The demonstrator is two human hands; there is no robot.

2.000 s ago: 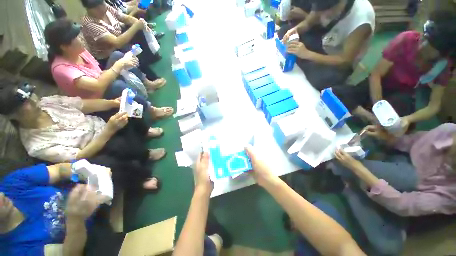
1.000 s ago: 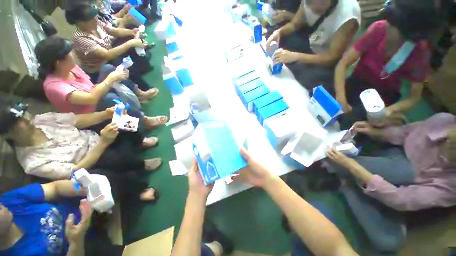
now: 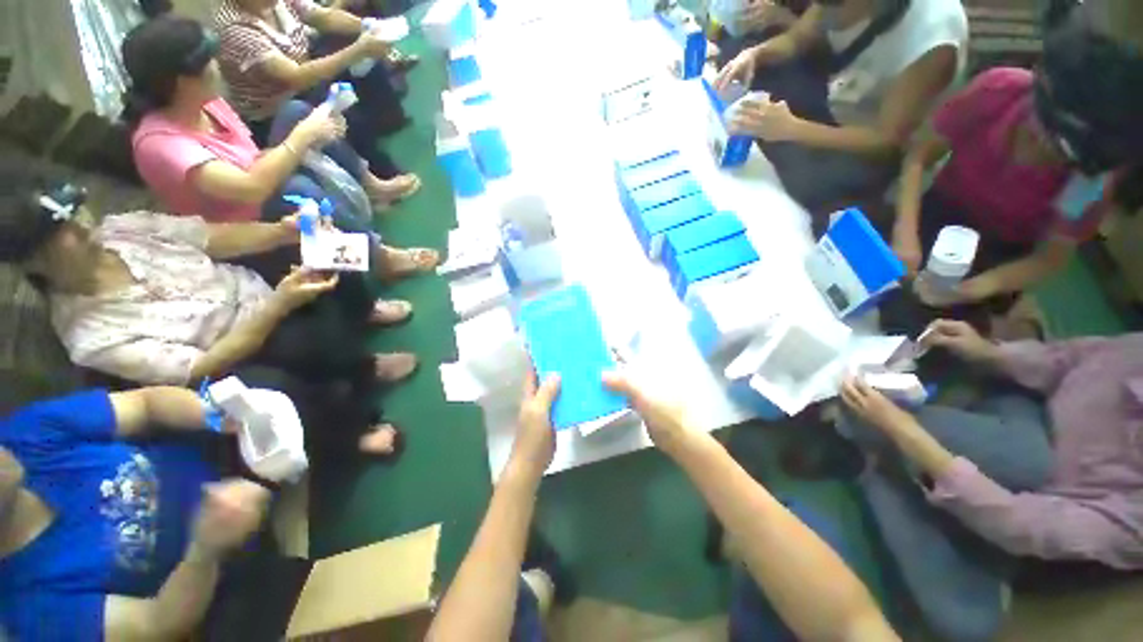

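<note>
A blue retail box (image 3: pixel 574 357) is held up in front of me over the near end of the long white table, with a plain bright blue face towards me. My left hand (image 3: pixel 539 420) grips its lower left edge. My right hand (image 3: pixel 642 404) holds its lower right edge. The undersides of the box and most fingertips are hidden. A white part shows just below the box between my hands; I cannot tell what it is.
Closed blue boxes (image 3: pixel 683 223) stand in a row mid-table. Open white boxes (image 3: pixel 792 357) lie at the near right and along the left edge. A brown carton (image 3: pixel 366 583) is on the floor at lower left. Workers sit along both sides.
The box in my hands has turned, from a face with a blue-and-white outline figure, through a tilted view of its sides, to a plain blue face. Both hands still hold it.
</note>
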